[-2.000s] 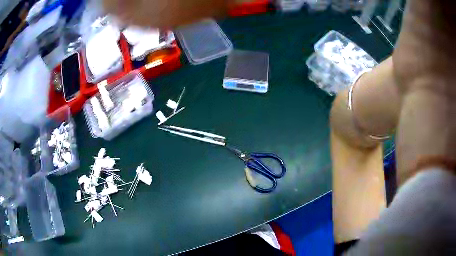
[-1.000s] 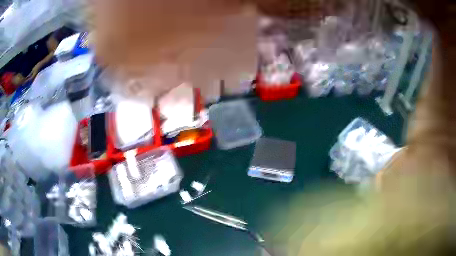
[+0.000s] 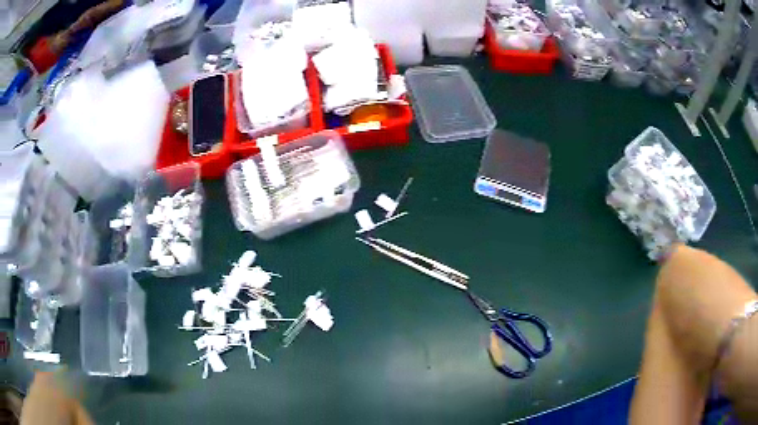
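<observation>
White-tagged thin pins (image 3: pixel 228 311) lie in a loose pile, with a small cluster (image 3: pixel 312 321) beside it. Two tagged pins (image 3: pixel 386 212) lie near the tips of silver tweezers (image 3: pixel 420 261). Blue-handled scissors (image 3: pixel 519 336) touch or overlap the tweezers' other end. My right hand (image 3: pixel 698 290) is at the right, by the front of the heaped clear tub (image 3: pixel 665 187); its fingers are not clear. My left hand (image 3: pixel 51 403) shows only as a small blurred patch of skin at the bottom left, cut off by the edge.
A filled clear tub (image 3: pixel 295 187) stands before red bins (image 3: pixel 195 162) holding a phone (image 3: pixel 209 114) and white packets. A flat lid (image 3: pixel 449 104) and digital scale (image 3: pixel 514 166) lie centre right. More clear tubs (image 3: pixel 114 324) stand left. The bench edge curves along the lower right.
The large blurred skin-coloured shape at the top is gone. Skin now shows at the bottom left. My right arm is lower in view. The bench has shifted in the picture; the tools and pins look unmoved.
</observation>
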